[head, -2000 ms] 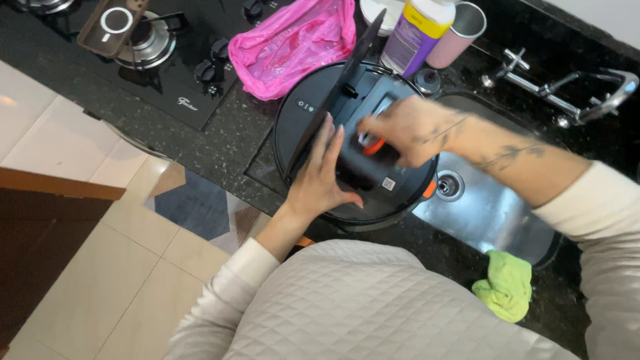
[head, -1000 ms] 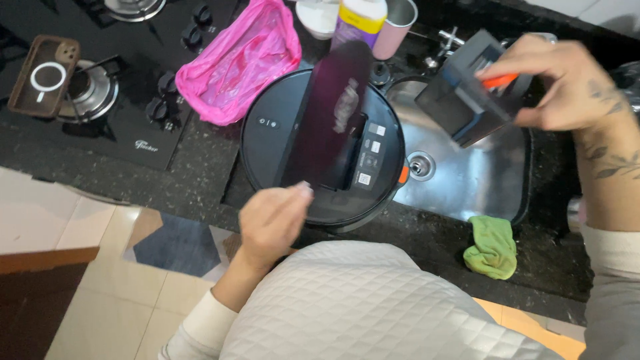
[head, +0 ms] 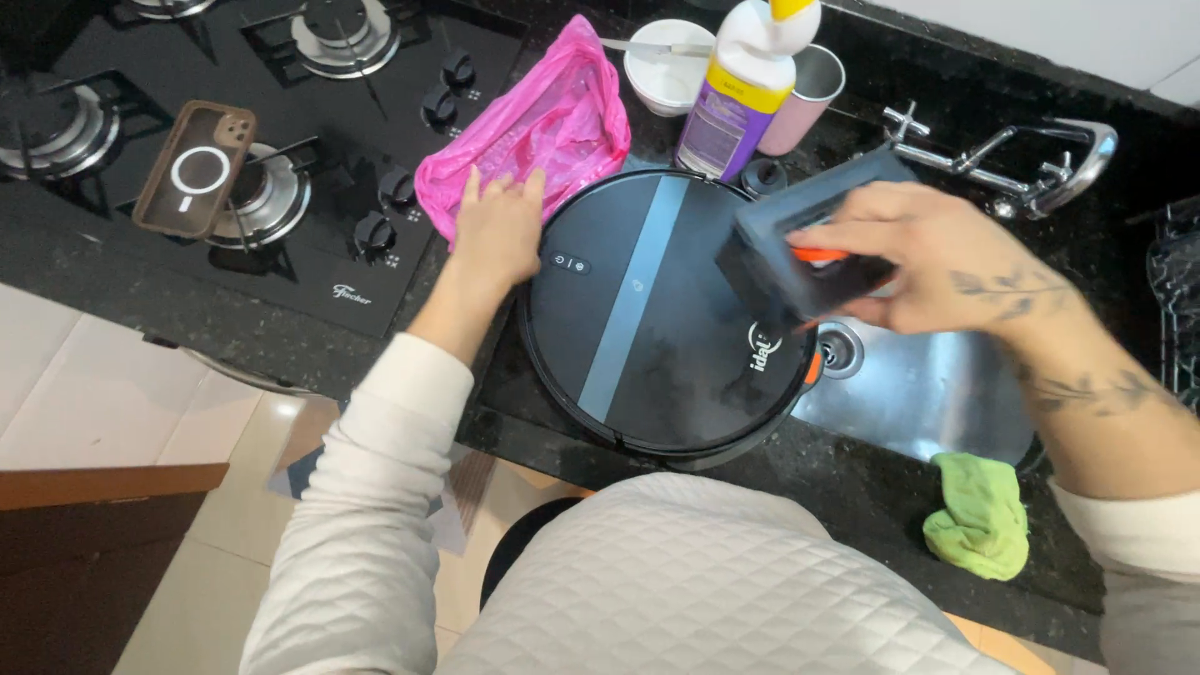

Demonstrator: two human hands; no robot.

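Note:
A round black robot vacuum (head: pixel 656 319) with a blue-grey stripe lies on the counter, its lid down. My right hand (head: pixel 914 258) grips a dark plastic dustbin box (head: pixel 797 234) with an orange part, held tilted above the vacuum's right side and the sink's edge. My left hand (head: pixel 497 220) is at the near edge of a pink plastic bag (head: pixel 553 122), its fingers over the rim beside the vacuum; whether they pinch the film is hard to tell. The bag stands open behind the vacuum, to the left.
A gas cooktop (head: pixel 309 281) with a phone case (head: pixel 195 169) on it lies left. Behind are a white bowl (head: pixel 667 89), a purple-labelled bottle (head: pixel 736 103) and a pink cup (head: pixel 806 103). Right are a steel sink (head: pixel 919 394), a faucet (head: pixel 1012 164) and a green cloth (head: pixel 980 520).
The dustbin box has come out of the vacuum in my right hand. The vacuum's raised lid has been closed. My left hand has moved from the vacuum to the pink bag.

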